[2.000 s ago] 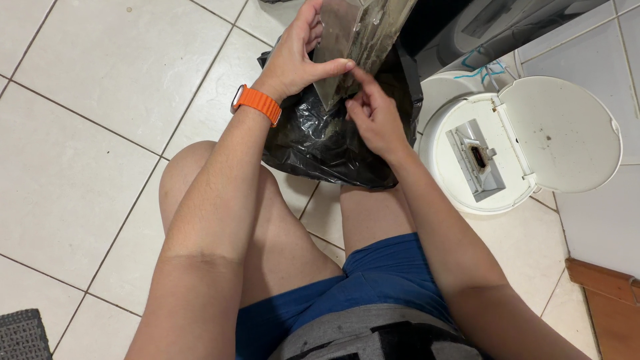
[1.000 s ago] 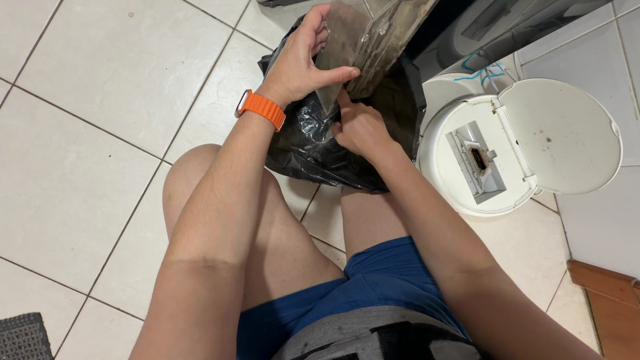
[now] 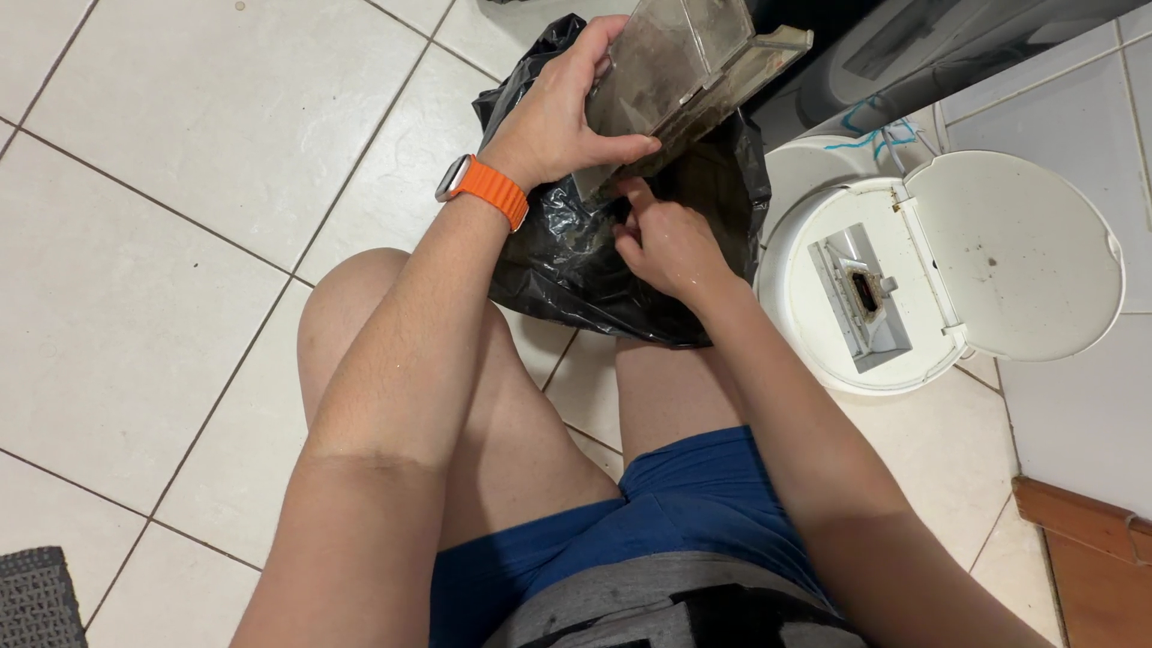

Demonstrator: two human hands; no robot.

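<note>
My left hand [image 3: 576, 112], with an orange-banded watch at the wrist, grips a dirty translucent plastic container [image 3: 670, 67] by its edge, thumb across the lower part. The container is tilted over an open black plastic bag [image 3: 576, 261], its rim coated with brownish grime. Just below, my right hand [image 3: 670, 234] has its index finger raised to the container's lower corner, with the other fingers curled; the fingertip is partly hidden. Whether it holds anything does not show. The bag hangs open between and in front of my knees.
A round white plastic bin-like unit [image 3: 801, 270] stands right of the bag, its hinged lid [image 3: 1017, 256] open and a soiled slot in its top. A glossy black surface [image 3: 918, 54] rises behind. Wooden trim [image 3: 1080, 522] is at lower right, a grey woven mat [image 3: 40, 594] at lower left.
My right hand's fingers have shifted slightly about the container's lower corner. My left hand keeps its grip on the container over the bag.
</note>
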